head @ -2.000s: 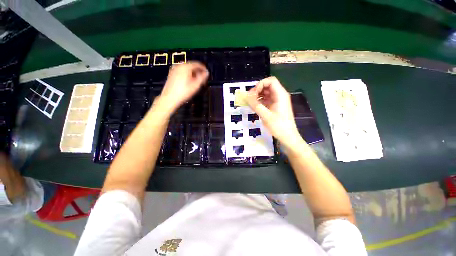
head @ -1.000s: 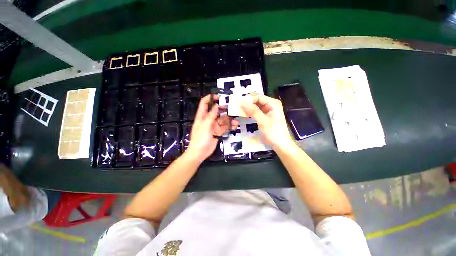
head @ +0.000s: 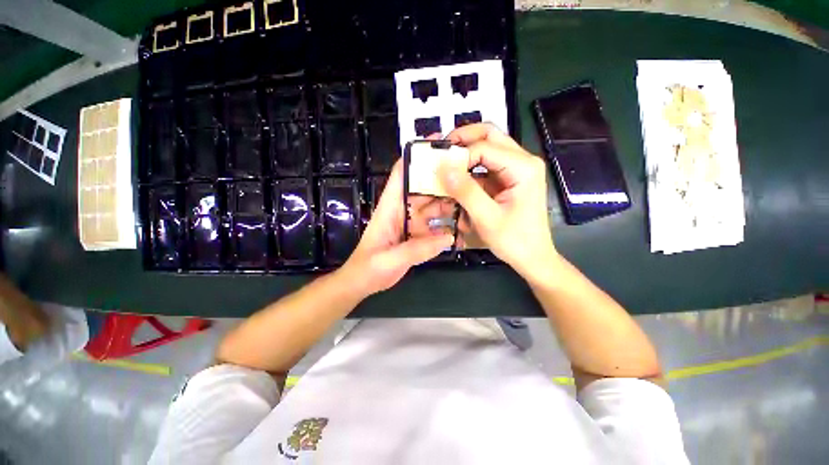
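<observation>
My left hand (head: 386,238) holds a thin black rectangular frame (head: 407,211) upright along its long side. My right hand (head: 498,192) holds a pale cream adhesive piece (head: 427,170) against the upper half of the frame. The frame's lower half is open and fingers show through it. Both hands are over the right part of the black blister tray (head: 240,136). A white adhesive sheet (head: 445,102) with dark notched holes lies on the tray behind the hands, which hide its lower part.
Yellow-outlined parts (head: 238,19) sit in the tray's top row. A dark glossy block (head: 583,154) and a white liner stack (head: 695,173) with tan scraps lie at right. Spare tan sheets (head: 104,173) and a white lattice (head: 36,145) lie at left. Another person's arm (head: 20,313) shows at lower left.
My left hand has moved from the tray's upper pockets to my right hand and now holds the black frame. The pale piece has come to the frame's upper half. The view has shifted closer.
</observation>
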